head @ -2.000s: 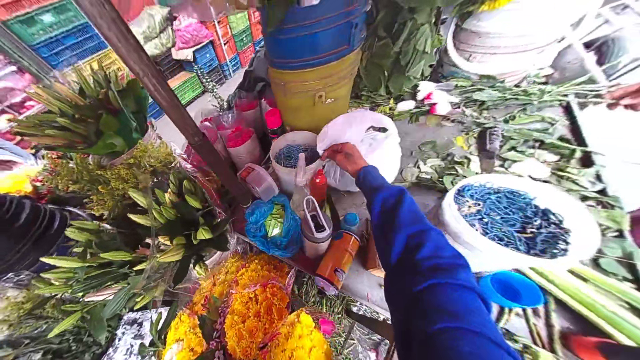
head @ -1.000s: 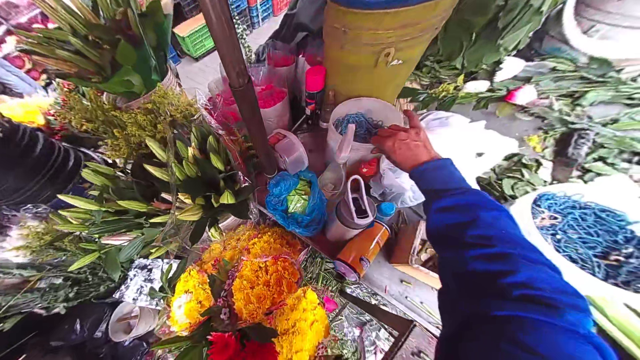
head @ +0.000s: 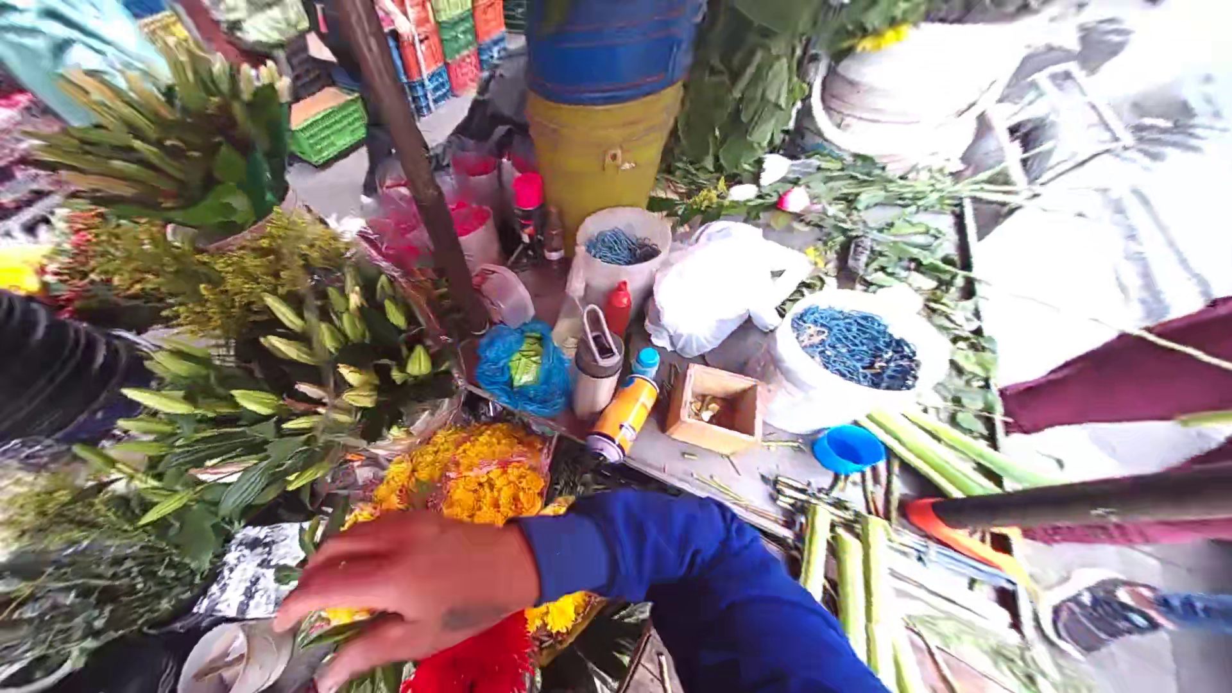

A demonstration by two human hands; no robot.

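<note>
My right hand [head: 414, 587], in a blue sleeve, reaches across the lower left with its fingers apart and nothing seen in them. It is over orange and yellow flowers [head: 491, 481] and red ones [head: 481, 659], partly hiding them. My left hand is out of view. Behind the flowers, on a table, are a blue plastic bag with something green [head: 525, 366], a bottle with a loop handle [head: 597, 366], an orange spray can with a blue cap [head: 626, 409], a red bottle [head: 618, 306] and a small wooden box [head: 714, 409]. A white plastic bag [head: 727, 279] lies beside a container of blue bands [head: 621, 245].
A white tub of blue bands [head: 852, 356] and a blue cup [head: 847, 449] are to the right, near thick green stems [head: 847, 577]. A dark pole [head: 414, 164] rises beside lily buds [head: 289, 385]. Stacked yellow and blue buckets [head: 606, 125] stand behind. A person's shoe [head: 1097, 611] shows lower right.
My right hand has left the white plastic bag beside the container of blue bands and moved toward me and left, over the flowers. The small wooden box now shows fully.
</note>
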